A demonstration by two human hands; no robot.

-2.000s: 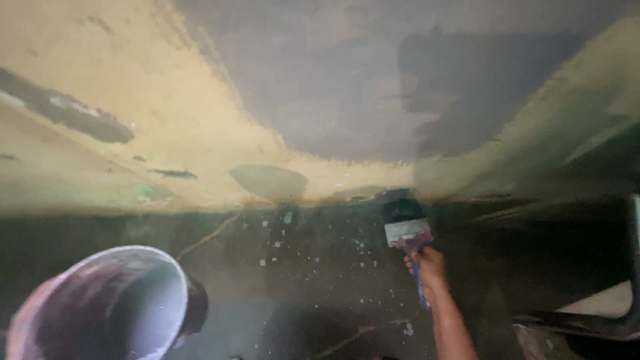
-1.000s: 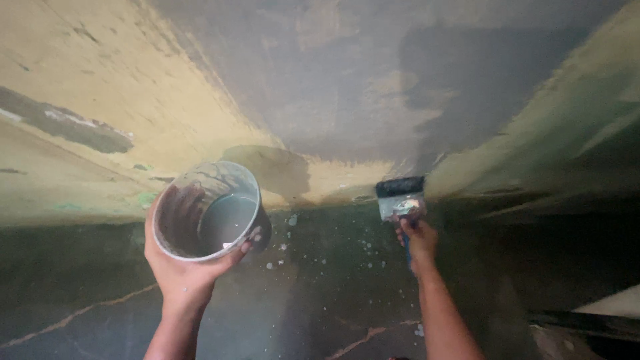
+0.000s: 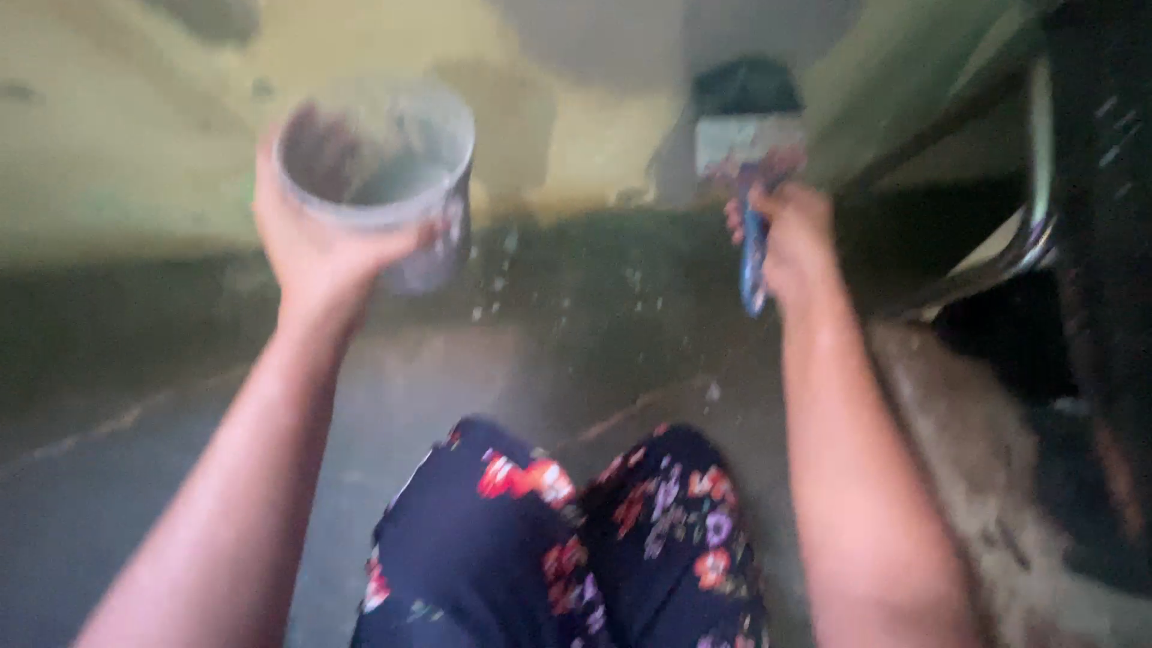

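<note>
My left hand [image 3: 328, 238] grips a round paint bucket [image 3: 454, 193] by its rim and side, tilted so that its open mouth and smeared inner wall show. Greyish paint [image 3: 409, 175] lies in it. In my right hand [image 3: 792, 229] is a wide paintbrush [image 3: 749, 148] with a blue handle, a light ferrule and dark bristles pointing away from me. The bristles are in front of the wall [image 3: 603, 135], which is partly yellowish and partly grey; blur hides whether they touch it.
Below the wall lies a dark floor [image 3: 576, 288] with pale paint spots and a crack. My knees in floral trousers [image 3: 540, 540] are at the bottom. At the right stands a dark object with a curved metal tube [image 3: 1041, 180].
Two seconds ago the bucket stood at the lower left with no hand visible on it; my left hand now holds it, raised. The brush stays in my right hand. The view has tipped down to my knees.
</note>
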